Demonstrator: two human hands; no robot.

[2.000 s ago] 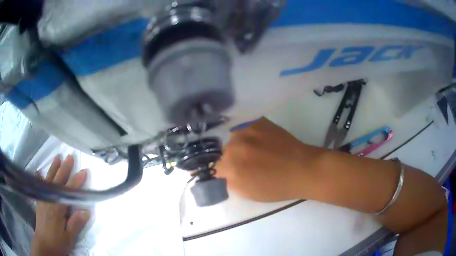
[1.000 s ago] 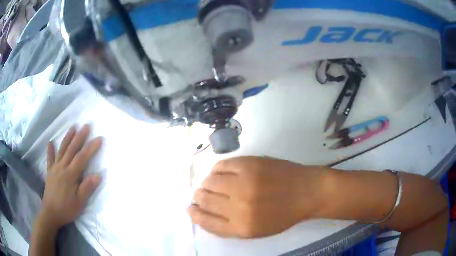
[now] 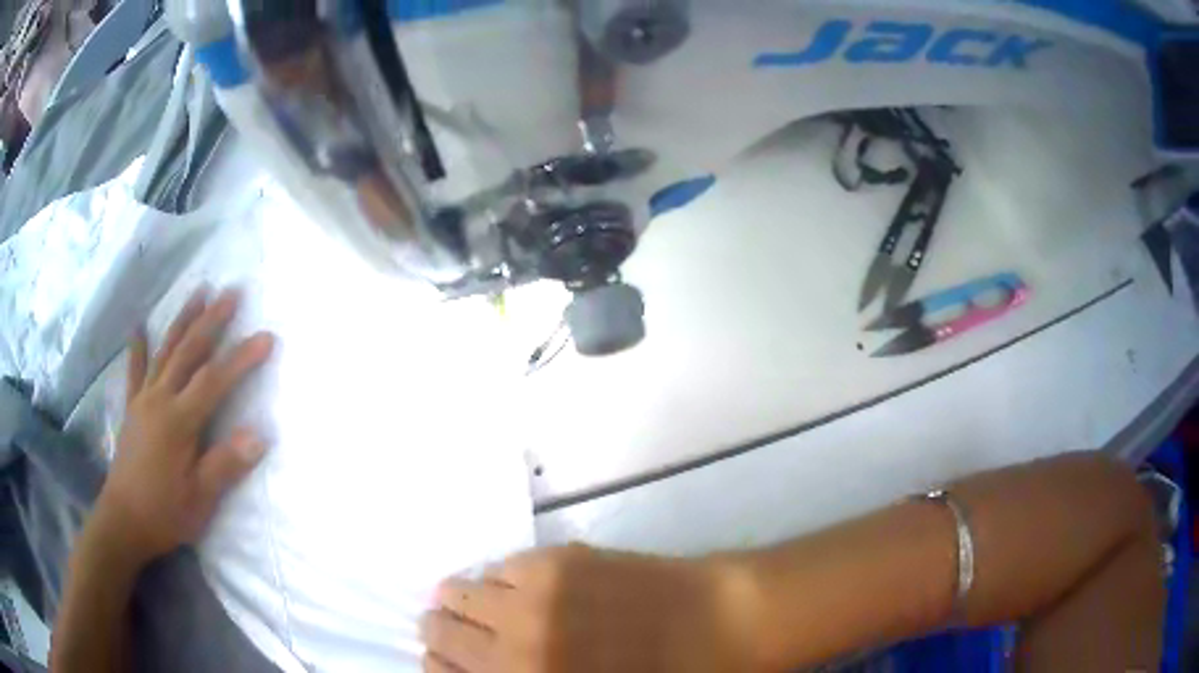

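Note:
A white fabric panel [image 3: 381,447] lies under the machine head and glares strongly under the lamp. My left hand [image 3: 178,427] lies flat on its left part, fingers spread, holding nothing. My right hand [image 3: 552,611] is at the panel's right edge near the bottom of the picture, its fingers bent down on the cloth; whether they pinch it is hidden. The white sewing machine [image 3: 907,59] with blue "JACK" lettering stands above. Its tension assembly with a grey knob [image 3: 606,320] hangs over the bed. The needle area is lost in glare.
Black scissors [image 3: 907,237] and thread snips with blue and pink handles [image 3: 953,313] lie on the machine bed at the right. Grey fabric [image 3: 99,296] is bunched at the left. Blue material [image 3: 947,651] shows below the table's front edge.
My right hand has come down from beside the tension assembly to the panel's lower right edge. My left hand has moved slightly up from its first position. The machine head appears higher in view.

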